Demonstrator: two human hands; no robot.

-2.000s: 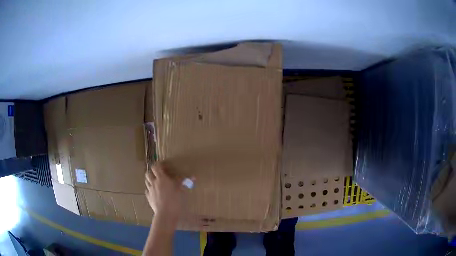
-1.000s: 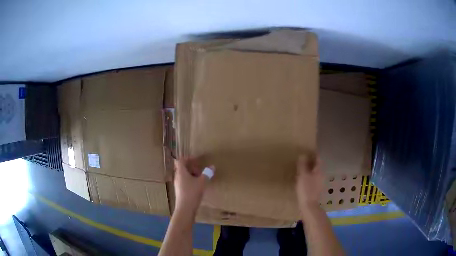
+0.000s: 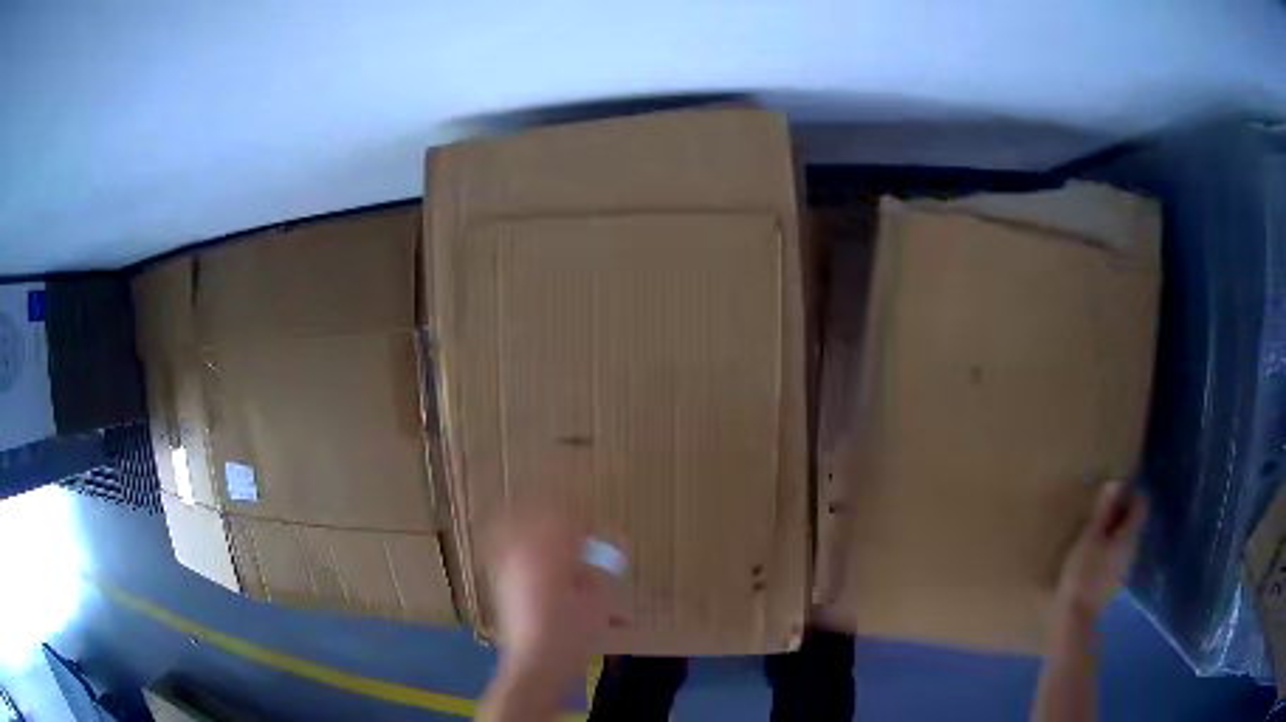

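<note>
A plain cardboard sheet (image 3: 1008, 423) with a torn, folded upper edge lies or hovers over the right stack; I cannot tell if it touches. My right hand (image 3: 1104, 543) grips its right edge near the lower corner. My left hand (image 3: 547, 578) is blurred over the lower left of the centre stack (image 3: 642, 162), holding nothing that I can see, its thumb with a white patch apart from the fingers. A ribbed cardboard sheet (image 3: 649, 367) with small dark marks lies on top of the centre stack.
The left stack of flattened cartons (image 3: 317, 409) carries white labels. A dark stretch-wrapped load (image 3: 1220, 367) stands at the far right. A pale wall (image 3: 564, 64) runs behind. My legs (image 3: 811, 677) are close to the centre stack; yellow lines mark the blue-grey floor (image 3: 339, 663).
The torn-edged sheet has moved from the centre stack to the right with my right hand, uncovering the ribbed sheet and covering the perforated board. My left hand has let go of it.
</note>
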